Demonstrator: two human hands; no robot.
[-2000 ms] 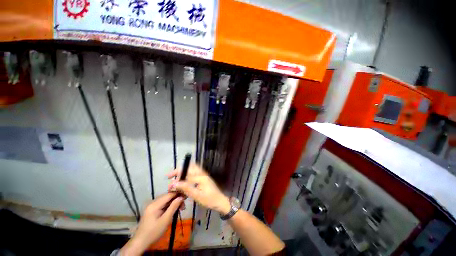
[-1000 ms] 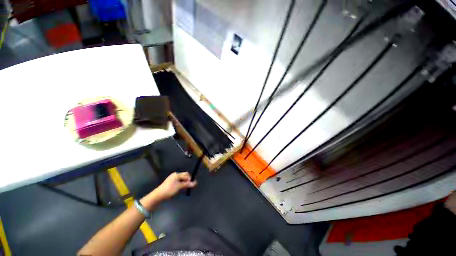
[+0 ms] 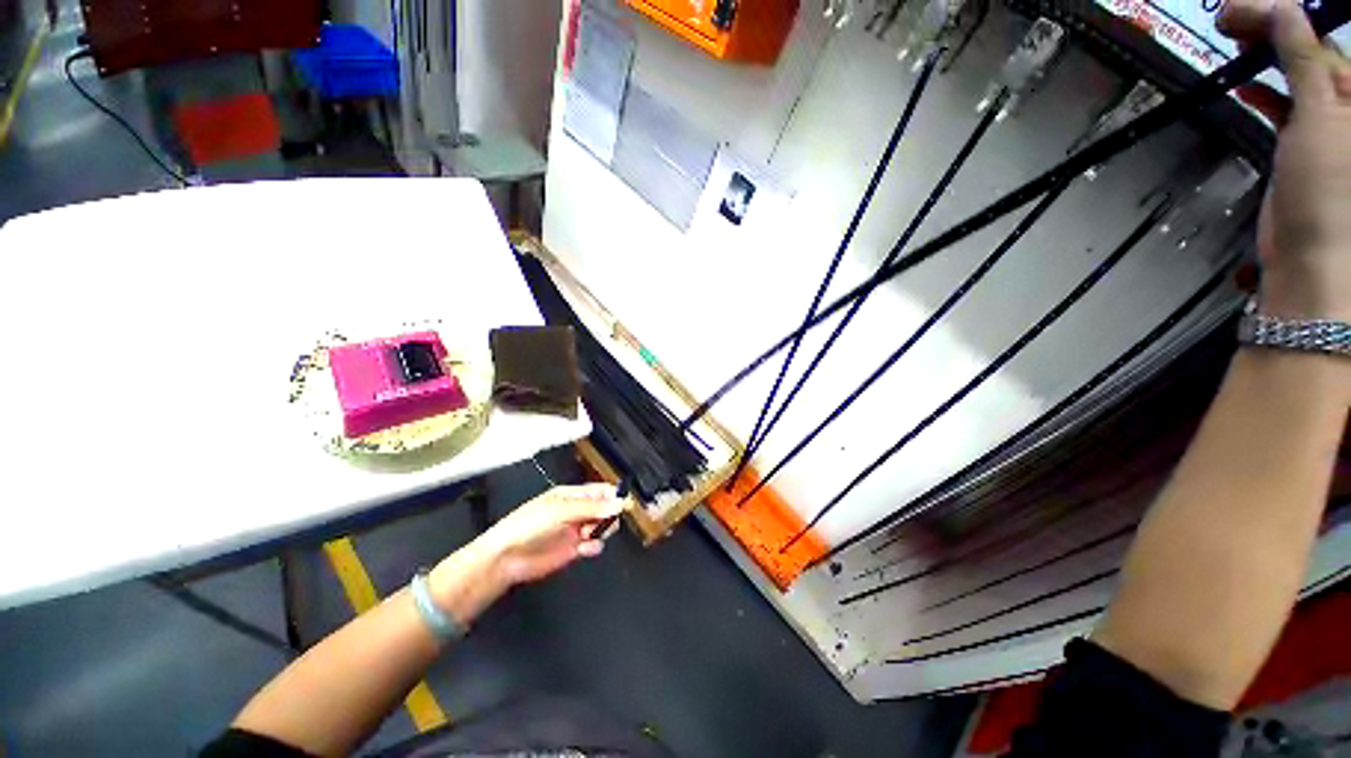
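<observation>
A long black strap (image 3: 948, 237) runs from my right hand (image 3: 1311, 148) at the upper right down and left to the wooden strap tray (image 3: 667, 518), where its far part meets other black straps. My right hand is raised and closed around the strap's upper end. My left hand (image 3: 551, 533) is beside the tray's near end, its fingers closed on a short dark strap end (image 3: 605, 526). Whether this is the same strap as in my right hand cannot be told.
A magenta box (image 3: 393, 382) sits on a speckled round base (image 3: 430, 449) on the white table (image 3: 193, 296), with a dark brown pad (image 3: 534, 367) beside it. Black straps hang from silver clips (image 3: 1030, 56) before the pale cabinet. An orange box (image 3: 756, 27) is above.
My right hand has come into view at the upper right, holding the strap. The view has shifted slightly, and my left hand remains beside the tray's near end.
</observation>
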